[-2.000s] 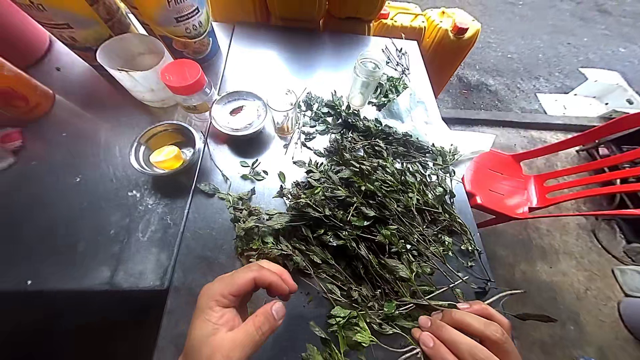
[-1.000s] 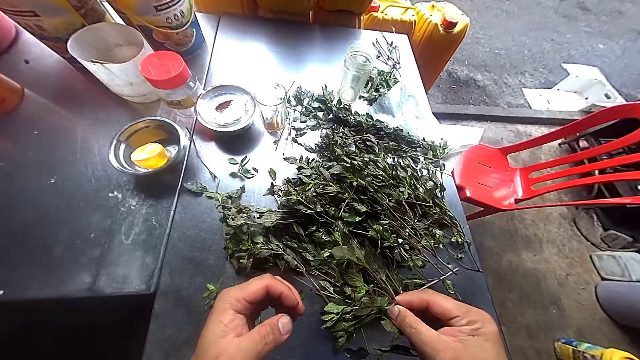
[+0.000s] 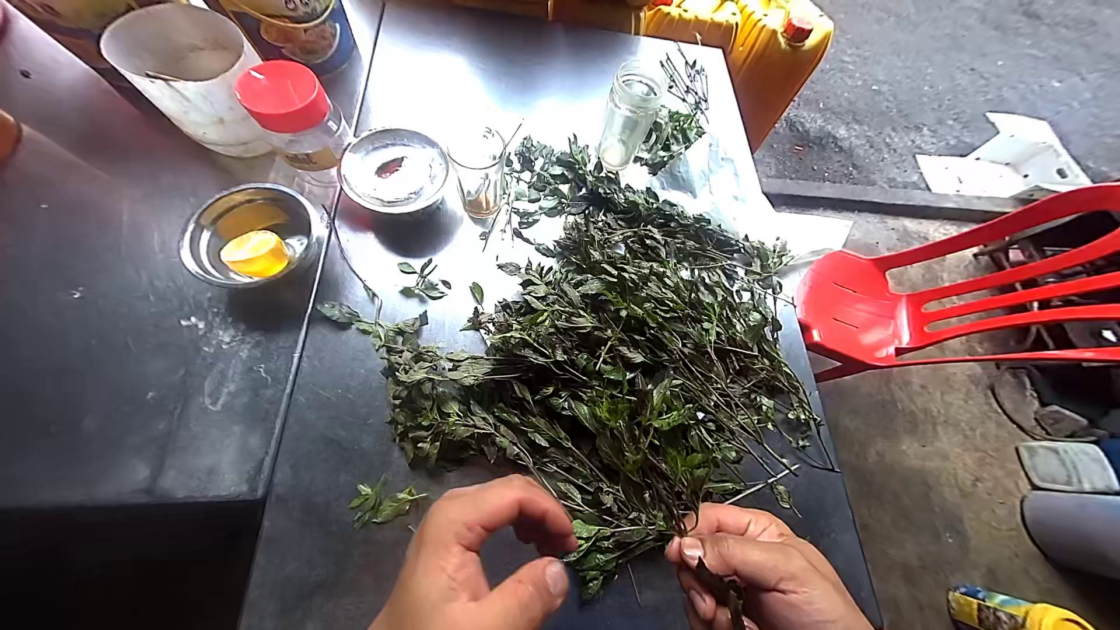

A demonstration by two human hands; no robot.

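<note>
A large heap of leafy green herb stems (image 3: 612, 350) covers much of the metal table. At its near edge my right hand (image 3: 752, 560) pinches a leafy stem between thumb and fingers, with a dark leaf hanging below them. My left hand (image 3: 499, 560) is beside it, thumb and fingers apart, close to the green leaves of that stem; nothing is seen held in it. A small loose sprig (image 3: 381, 505) lies left of my left hand, and another (image 3: 424, 280) lies above the heap's left part.
Behind the heap stand a glass mug (image 3: 630, 118), a drinking glass (image 3: 479, 175), a lidded metal bowl (image 3: 394, 171) and a red-capped jar (image 3: 293, 109). A metal bowl (image 3: 194, 236) holds a yellow piece. A white tub (image 3: 188, 79) is farther left; a red plastic chair (image 3: 853, 306) stands right.
A small sprig now lies by itself on the table left of my left hand. My right hand has brought a stem in toward my left hand at the heap's near edge.
</note>
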